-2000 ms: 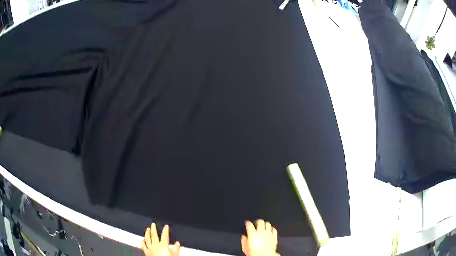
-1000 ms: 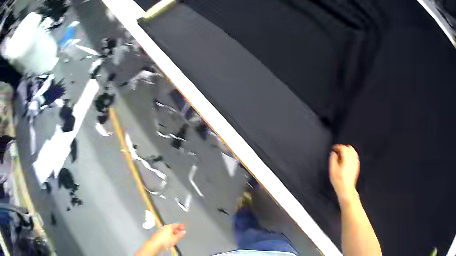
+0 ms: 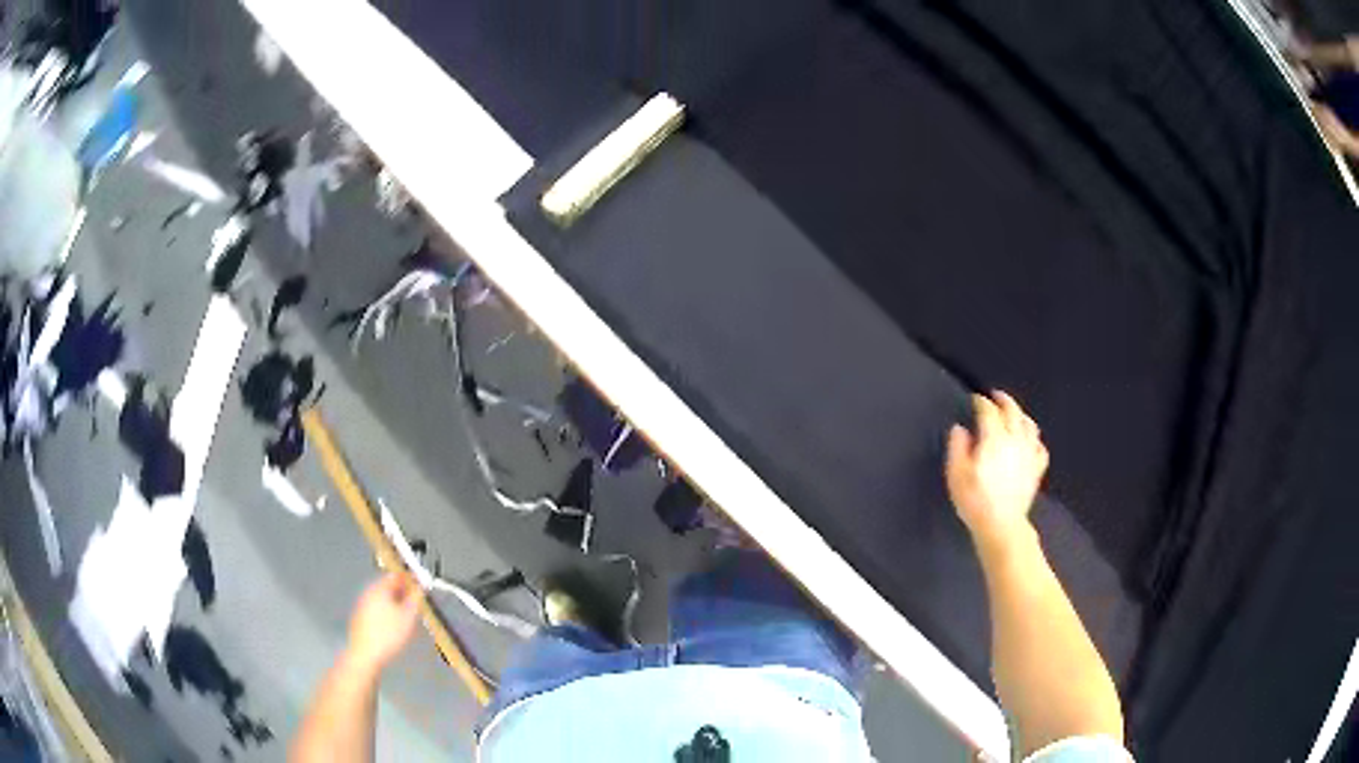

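The upper black fabric ply [image 3: 954,194] lies over a greyer fabric layer [image 3: 745,298] along the near table edge. My right hand [image 3: 1002,465] is on the upper ply's near edge, palm down, fingers a little apart; no cloth shows bunched in it. My left hand [image 3: 385,619] is low at the left, off the table above the floor, loosely bent. It overlaps a long yellow-brown stick [image 3: 350,485] in the view, and no hold on it shows. A pale yellow bar [image 3: 614,158] lies across the grey layer near its far end.
The white table edge [image 3: 641,388] runs diagonally between cloth and floor. Deep folds [image 3: 1215,343] lie in the cloth right of my right hand. Black and white scraps [image 3: 172,522] litter the grey floor, with a white rounded bulk [image 3: 33,194] at the far left.
The view has turned left from the table front toward the floor. Both hands have left the near edge. Since one second ago, the deep fold has shifted to the right of my right hand.
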